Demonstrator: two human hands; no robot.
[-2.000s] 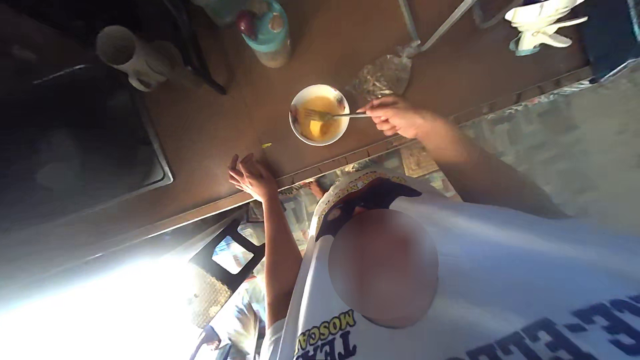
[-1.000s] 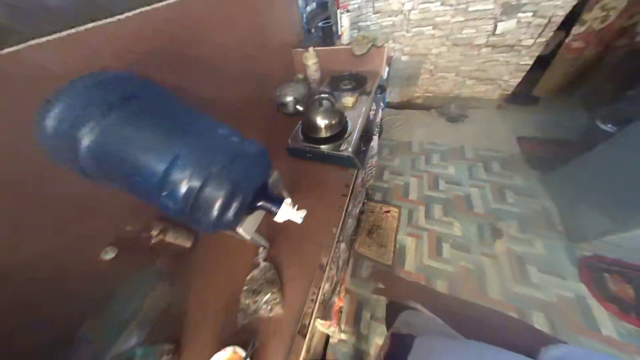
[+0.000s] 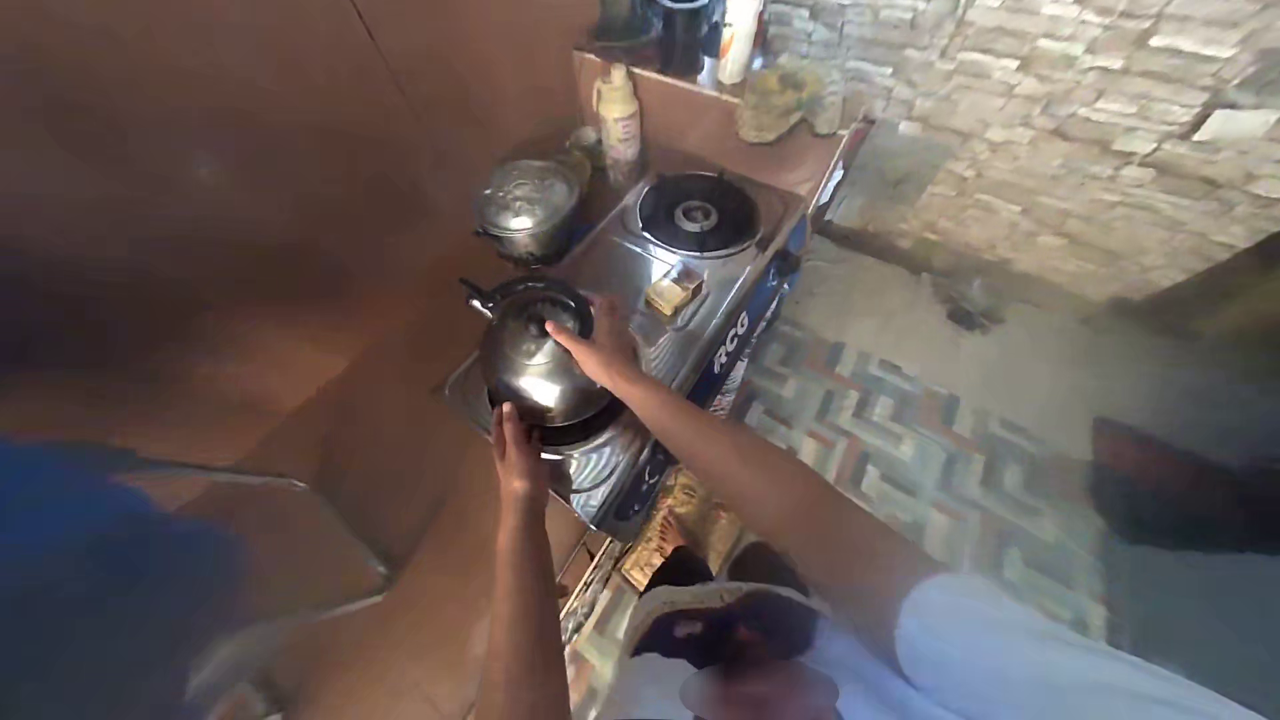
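A shiny metal kettle (image 3: pixel 540 370) with a black handle and lid knob sits on the near burner of a two-burner gas stove (image 3: pixel 625 345). My left hand (image 3: pixel 518 455) is at the near side of the kettle, its fingertips against the body. My right hand (image 3: pixel 600 345) lies at the kettle's right side, with a finger reaching toward the knob; whether it grips the handle cannot be told. Beyond the kettle, a small box (image 3: pixel 674 290) rests on the stove top between the burners, and the far burner (image 3: pixel 697 215) holds nothing.
A lidded metal pot (image 3: pixel 528 210) stands left of the stove, with a cream bottle (image 3: pixel 619 125) behind it. A cloth (image 3: pixel 775 103) hangs over the low ledge at the back. Part of a blue water jug (image 3: pixel 100 590) fills the lower left. A stone-patterned wall rises at the right.
The view has swung from the bowl and counter to the stove. Two seconds ago my right hand held a utensil in the bowl; now both hands are at the kettle.
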